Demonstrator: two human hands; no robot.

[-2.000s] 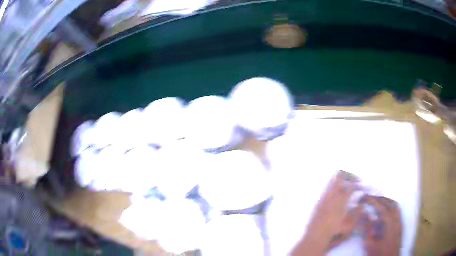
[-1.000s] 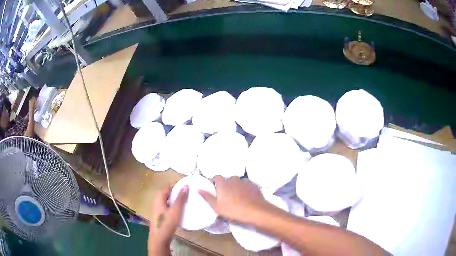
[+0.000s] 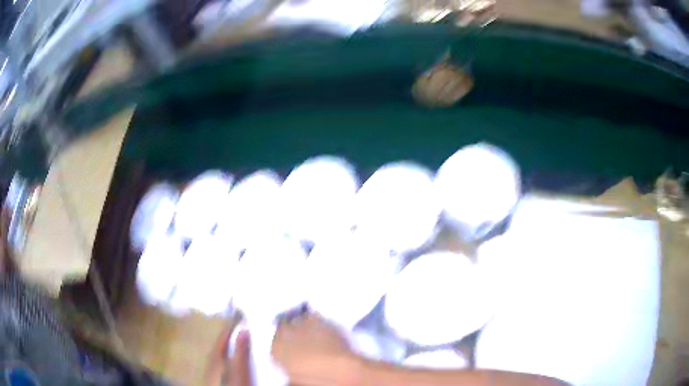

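The view is blurred and partly overexposed. White wrapped pieces stand in rows on the tan bench, their tops flat and round. At the bottom edge, my left hand and my right hand are close together, with a white wrapped piece between them. Both hands seem to grip it. My fingers are smeared, and the lower part of the piece is cut off. My right forearm reaches in from the right along the bottom edge. A white paper stack lies to the right of the rows.
A dark green conveyor belt runs behind the rows, carrying a gold metal piece. Another shiny gold thing is at the right edge. A tan cardboard sheet stands at left. Part of a fan shows at the lower left corner.
The view has swung right since one second ago, so the fan and cardboard sit farther left. The piece between my hands shows less of its round top. My hands are lower in the picture.
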